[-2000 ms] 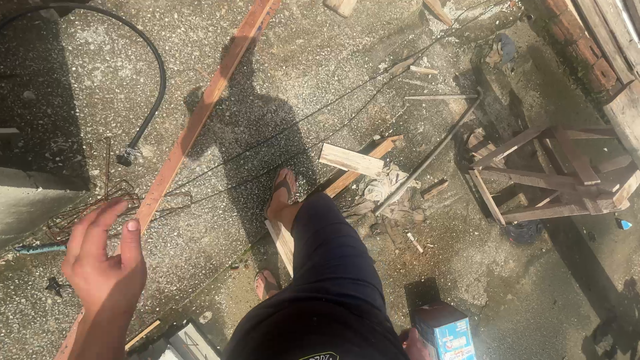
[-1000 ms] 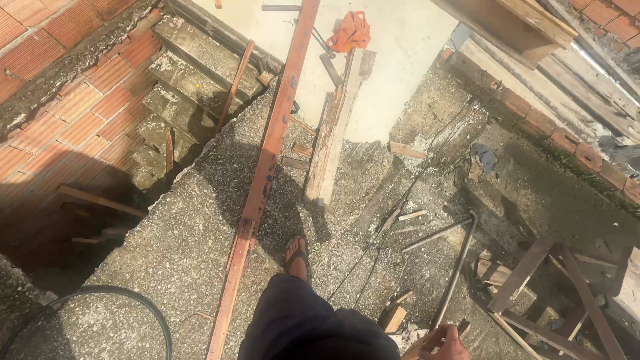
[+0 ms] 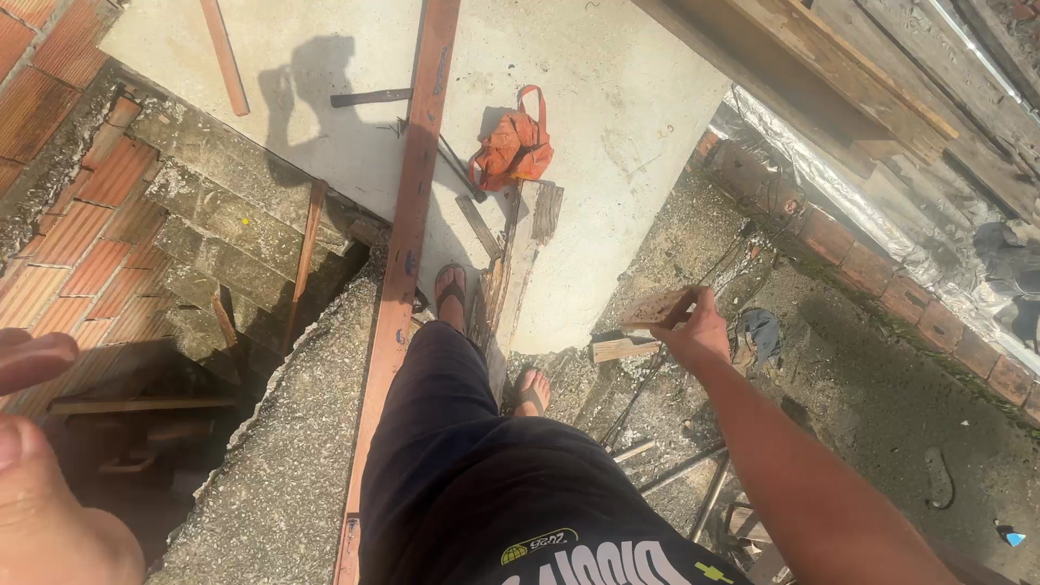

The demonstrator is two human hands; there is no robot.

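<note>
My right hand (image 3: 697,335) grips a short wooden block (image 3: 660,309), held out above the rough concrete to the right of my body. My left hand (image 3: 49,487) is at the lower left edge, partly cut off, its fingers apart with nothing in them. A long reddish wooden beam (image 3: 410,203) runs along the left side of my legs. Beside my feet lies a weathered plank (image 3: 513,268), and at its far end rests an orange bag (image 3: 513,150) with handles. A dark flat bar (image 3: 371,97) touches the beam's left side.
An opening with concrete steps (image 3: 219,219) drops away on the left. A smooth pale slab (image 3: 601,179) lies ahead. Boards (image 3: 812,73) are stacked at the upper right behind a low brick edge (image 3: 873,268). Metal rods (image 3: 711,497) and wood scraps lie at lower right.
The view has moved forward to the pale slab. My right hand, at the bottom edge a second ago, is now farther out with the block in view. My left hand has come back into view.
</note>
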